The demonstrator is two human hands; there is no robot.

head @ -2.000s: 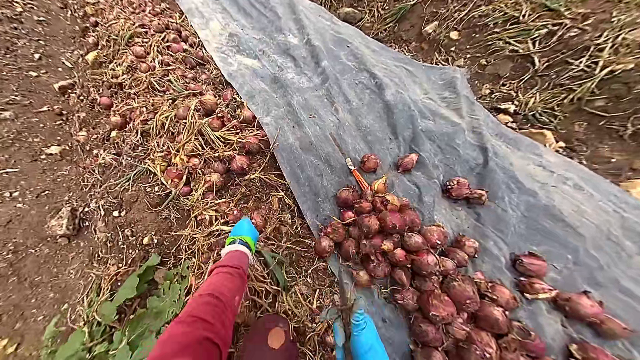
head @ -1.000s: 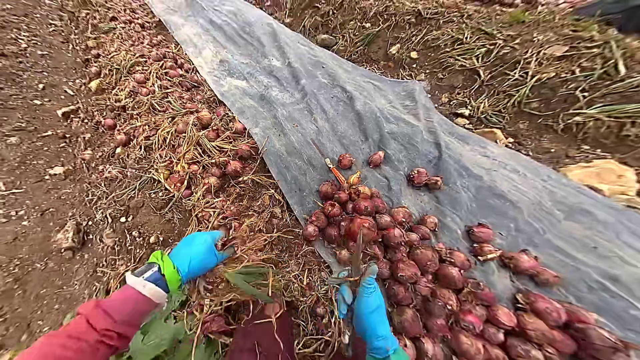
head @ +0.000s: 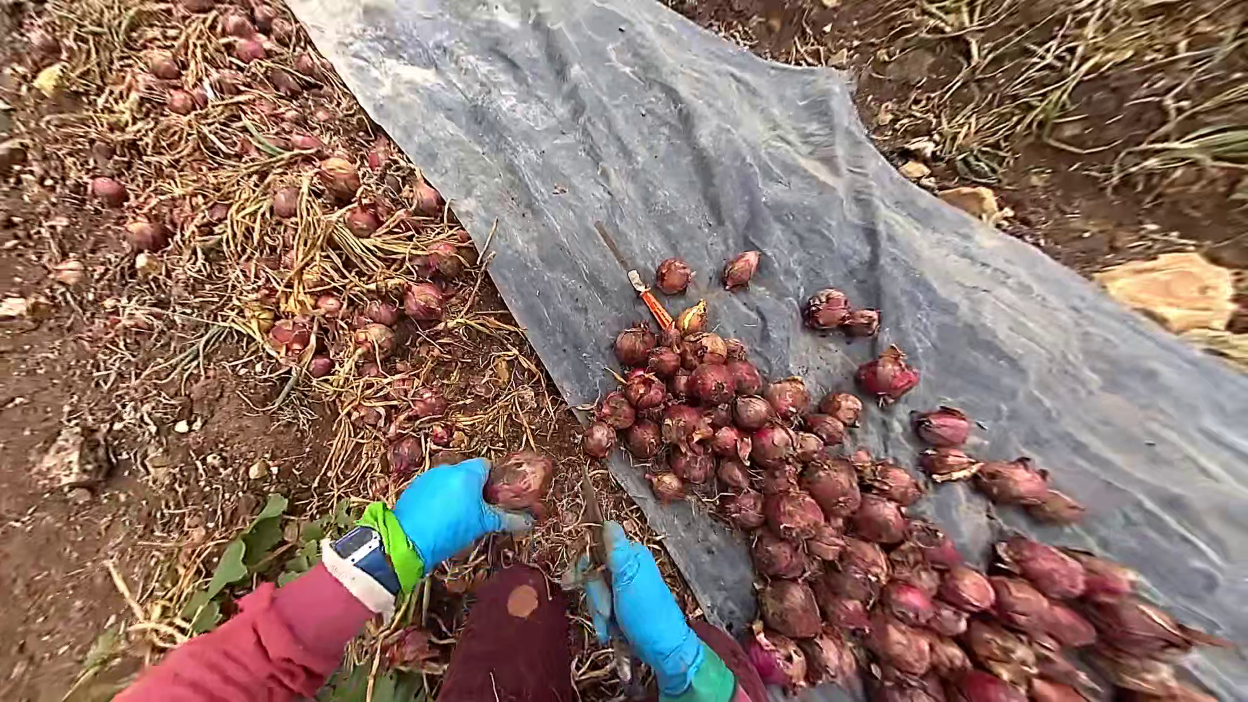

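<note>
My left hand [head: 453, 517], in a blue glove with a watch and a green band at the wrist, holds a red onion [head: 520, 481] at its fingertips. To its right, my right hand [head: 639, 609], also blue-gloved, is closed around a bladed cutting tool [head: 592, 507], its dark blade pointing up; the handle is mostly hidden by the fingers. Beside the right hand lies a large pile of red onions [head: 795, 512] on a grey plastic sheet [head: 673, 146]. An orange-handled knife [head: 651, 300] rests on the sheet at the top of the pile.
Red onions with dry tops [head: 336, 234] lie across the soil left of the sheet. Green leaves [head: 244, 561] grow below them. Flat stones [head: 1170, 291] and dry stalks [head: 1063, 88] border the sheet on the right. My knee [head: 512, 634] shows at the bottom.
My left hand has moved right from the ground litter, and an onion is now in it. One more onion lies on the sheet right of the pile. My right hand still holds the tool.
</note>
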